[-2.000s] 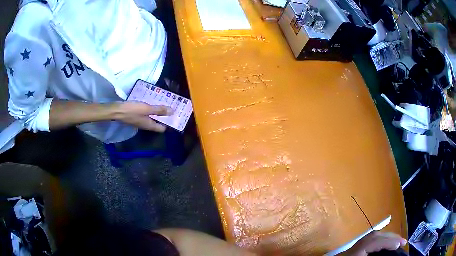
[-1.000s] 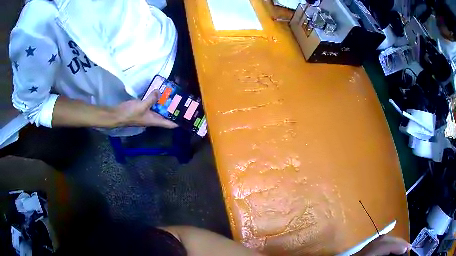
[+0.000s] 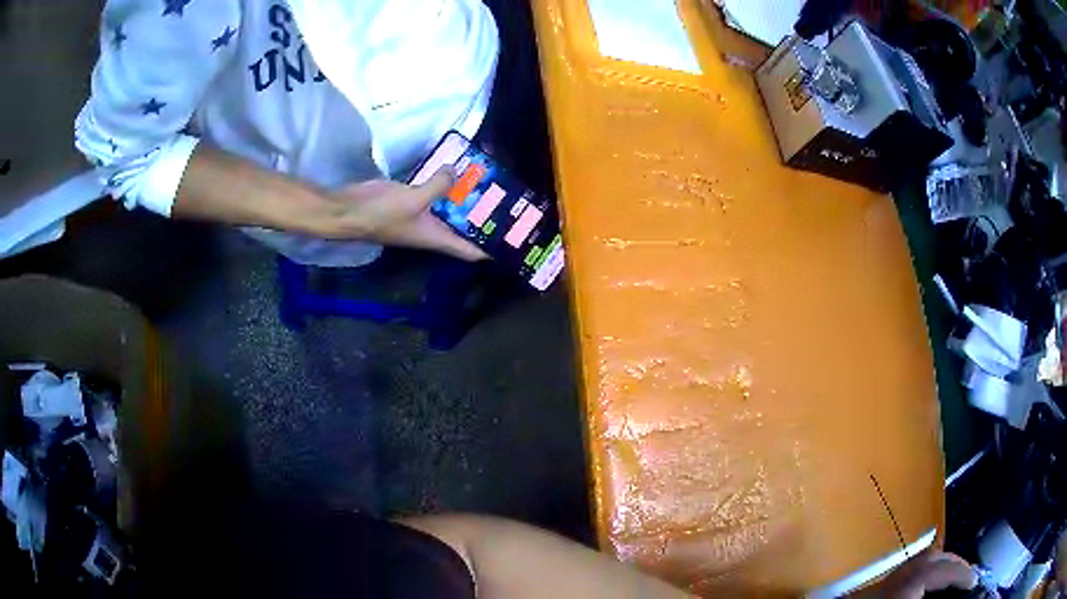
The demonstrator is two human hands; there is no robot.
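My left hand [image 3: 940, 573] is at the bottom right, cut off by the lower edge, so only part of its fingers shows. A long flat white part [image 3: 875, 566] lies against the fingers and appears held, its lower side out of the picture. A thin dark wire or stick [image 3: 889, 513] rises from it above the orange bench. A bare forearm with a dark sleeve runs along the bottom edge. My right hand is not in view.
The orange film-covered bench [image 3: 749, 351] fills the middle. An open carton [image 3: 848, 111] and white sheet [image 3: 647, 29] are at its far end. White and black camera parts pile up at right. A seated person holds a lit smartphone [image 3: 497, 211]. A parts box [image 3: 70, 304] is at left.
The view has shifted, so the bench, carton and person sit further right. The neighbour's phone screen differs from the oldest frame. The left hand and white part have sunk slightly towards the lower edge.
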